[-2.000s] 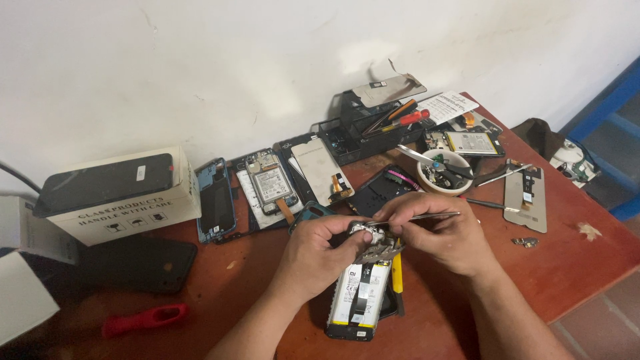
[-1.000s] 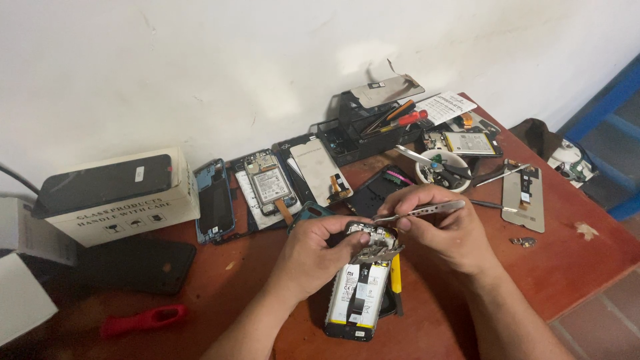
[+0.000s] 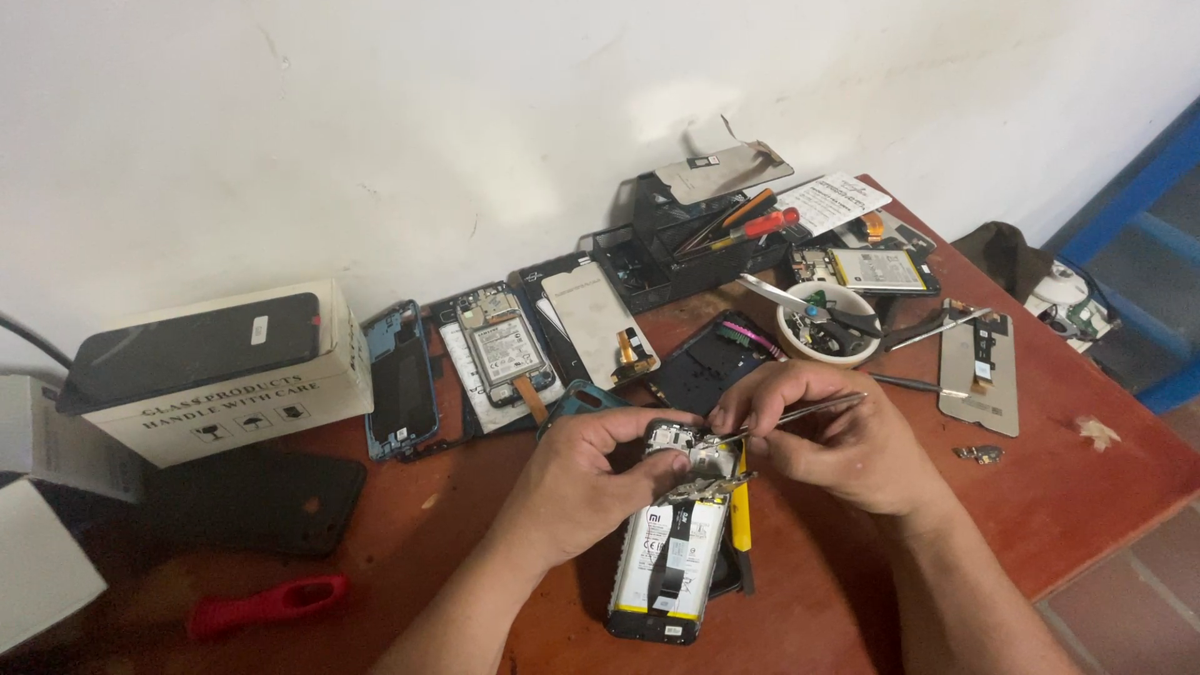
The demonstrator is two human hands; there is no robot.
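An opened Xiaomi smartphone (image 3: 670, 553) lies near the table's front with its white battery bared. Its top end is gripped by my left hand (image 3: 595, 478), thumb on the metal parts and fingers at the far edge. A loosened circuit board (image 3: 708, 487) tilts up across the phone just above the battery. My right hand (image 3: 825, 431) holds metal tweezers (image 3: 797, 412) between thumb and fingers, their tips at the phone's upper part. The exact part they touch is too small to tell. A yellow-handled tool (image 3: 741, 511) lies along the phone's right side, partly hidden.
Behind stand a black organizer (image 3: 647, 272) with screwdrivers and a white bowl (image 3: 825, 349) holding scissors and small parts. Several opened phones and screens surround them. At left are a cardboard box (image 3: 225, 422) with a phone on top and a red tool handle (image 3: 267, 605). Metal tools lie at right.
My right hand and the tweezers have shifted slightly, and the tweezers now point lower into the phone's top part. My left hand keeps its hold on the phone.
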